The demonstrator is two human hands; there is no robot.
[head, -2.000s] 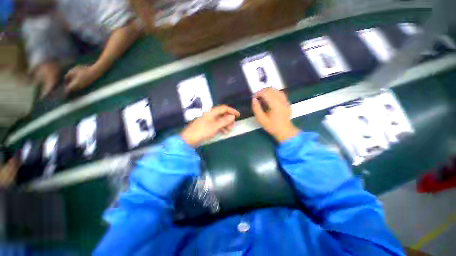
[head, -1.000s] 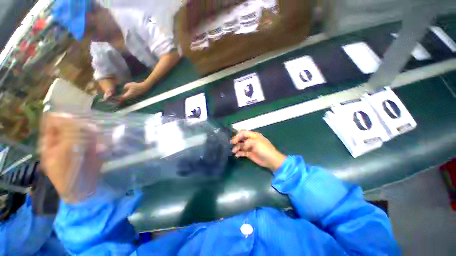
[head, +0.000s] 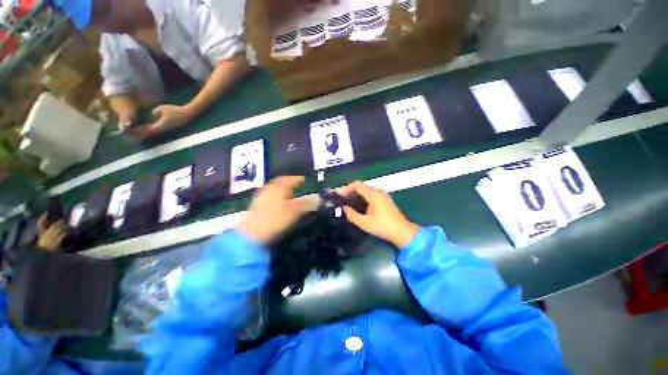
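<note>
A dark heap of charging cables [head: 311, 253] lies on the green side worktable [head: 410, 256] in front of me. My right hand [head: 377, 214] holds a short black cable [head: 335, 201] between thumb and fingers, just above the heap. My left hand [head: 272, 209] is beside it with fingers stretched towards the cable; whether it touches the cable is unclear. Beyond my hands, black gift boxes [head: 289, 149] lie in a row on the conveyor belt, with white manuals [head: 332, 141] between black faces. Some manuals bear a dark cable on top.
A clear plastic bag [head: 146, 293] lies at left beside my sleeve. A fanned stack of manuals [head: 533, 199] is at right. A large carton [head: 351, 62] stands across the belt. A grey post [head: 593, 80] crosses the belt at right. A person works at upper left; another hand [head: 51, 233] is at far left.
The clear bag has gone from my raised left hand to the table at left. The cable heap now shows on the worktable. My left hand has come back beside my right. The belt boxes have shifted left.
</note>
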